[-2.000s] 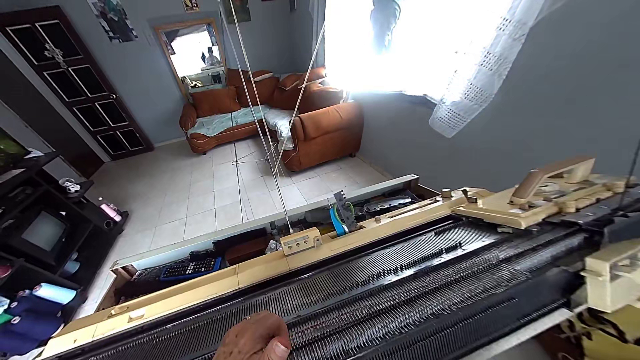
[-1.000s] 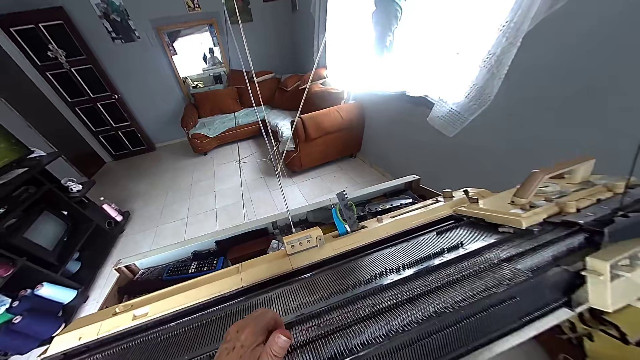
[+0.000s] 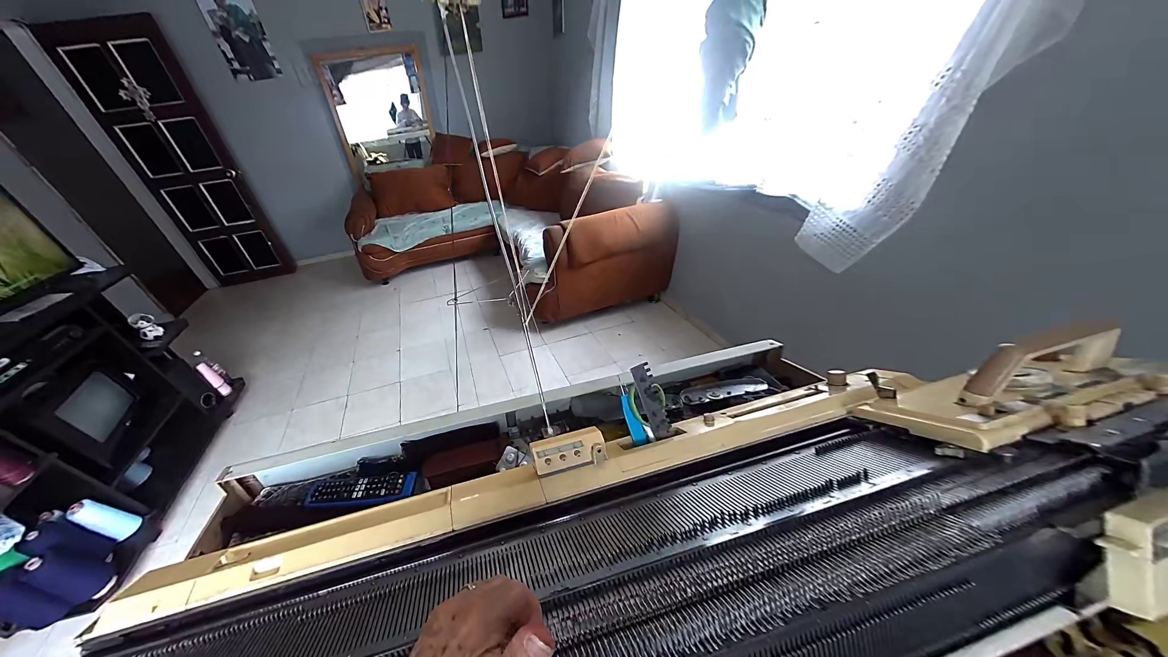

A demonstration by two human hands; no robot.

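My left hand (image 3: 484,620) rests low in the view, palm down over the needle bed of a knitting machine (image 3: 657,547). Its thumb points to the right, and the lower edge of the picture cuts off the hand. Whether it grips anything cannot be told. Rows of metal needles run diagonally, several standing forward of the rest. The beige row counter (image 3: 568,453) sits on the back rail. At the far right, the beige carriage (image 3: 985,401) with its handle stands on the bed. Thin yarn strands come down from above behind the row counter. My right hand is out of view.
Behind the rail, a long open tray (image 3: 776,347) holds a remote control (image 3: 360,490) with a blue edge, a grey comb-like tool (image 3: 650,399) and other items. Yarn cones (image 3: 105,520) stand on the left. An orange sofa (image 3: 611,255) stands beyond the machine.
My left hand has shifted slightly to the right over the needle bed. The carriage and row counter have stayed in place.
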